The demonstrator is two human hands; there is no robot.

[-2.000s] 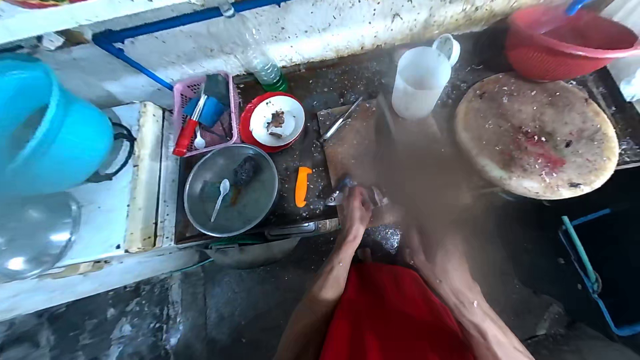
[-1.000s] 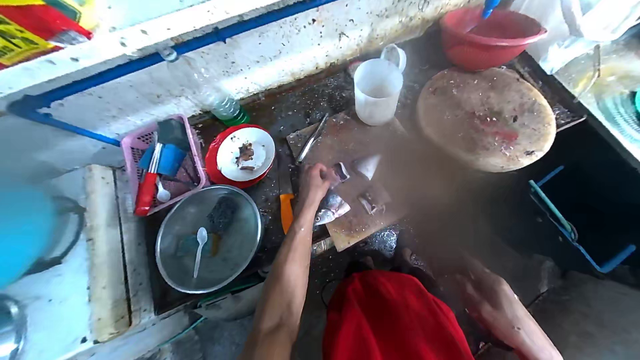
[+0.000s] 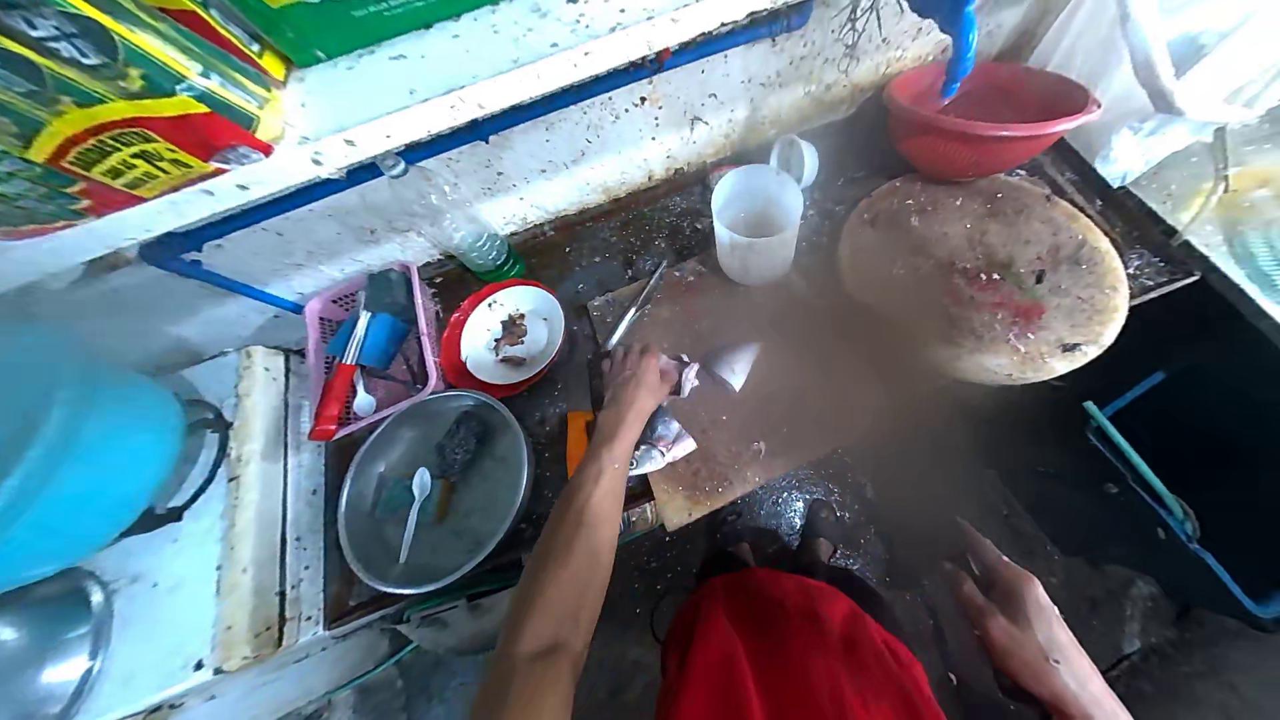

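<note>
My left hand [image 3: 637, 378] is on the left part of a brown cutting board [image 3: 790, 425], its fingers on a small cut piece of fish [image 3: 686, 377]. Right of it lies a pale fish piece [image 3: 733, 364], and below it a fish head [image 3: 662, 443]. A metal knife [image 3: 635, 305] rests across the board's upper left corner, just beyond my fingers. An orange handle [image 3: 577, 442] shows left of my forearm. My right hand [image 3: 1005, 600] hangs low at the right, away from the board, with fingers apart and nothing seen in it. A blurred smear hides part of the board.
Left are a metal basin [image 3: 520, 500] with a spoon, a pink basket [image 3: 431, 330] of utensils, a white plate [image 3: 550, 322] and a plastic bottle [image 3: 480, 245]. Behind the board stands a plastic pitcher [image 3: 757, 225]. Right are a round chopping block [image 3: 985, 280], a red basin [image 3: 990, 125] and a dark bin [image 3: 1230, 570].
My right hand was near the board's front edge two seconds ago and is now lower right, away from it. The fish pieces, hidden or blurred earlier, show apart. The view has shifted.
</note>
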